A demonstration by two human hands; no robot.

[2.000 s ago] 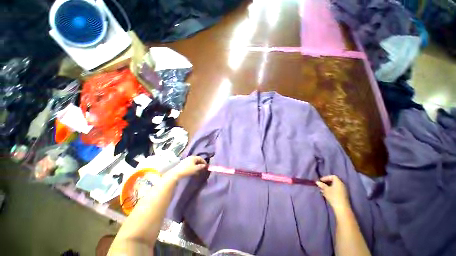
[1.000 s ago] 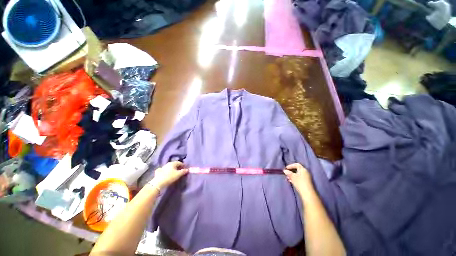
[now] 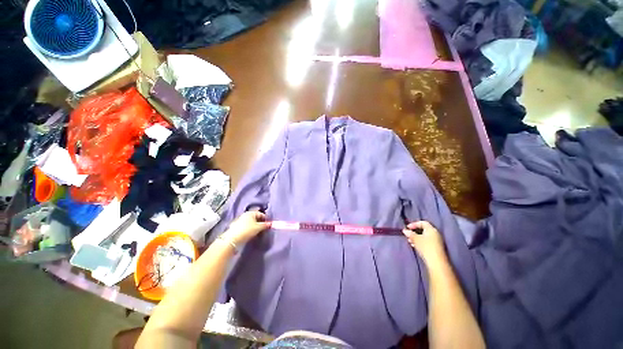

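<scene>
A dusty purple jacket [image 3: 307, 177] lies flat on the glossy brown table, collar end away from me, front edges meeting down the middle. A pink and dark red tape measure [image 3: 335, 228] is stretched straight across its waist. My left hand [image 3: 251, 225] pinches the left end of the tape near the jacket's left side. My right hand [image 3: 422, 236] pinches the other end near the right side. Both hands are bare and rest at the jacket's side edges by the sleeves. The fingertips partly hide the tape's ends.
At left are an orange-rimmed tub [image 3: 141, 269], white scraps, a clear plastic box [image 3: 42, 232], black fabric scraps [image 3: 147, 184], a red-orange plastic bag [image 3: 102, 146] and a desk fan [image 3: 65, 27]. A large purple garment pile [image 3: 553, 238] lies at right. Pink tape [image 3: 410, 34] marks the table [image 3: 266, 75].
The view has shifted between frames. The tape now lies nearly level across the waist, where it slanted in the oldest frame. Both hands keep their hold on its ends.
</scene>
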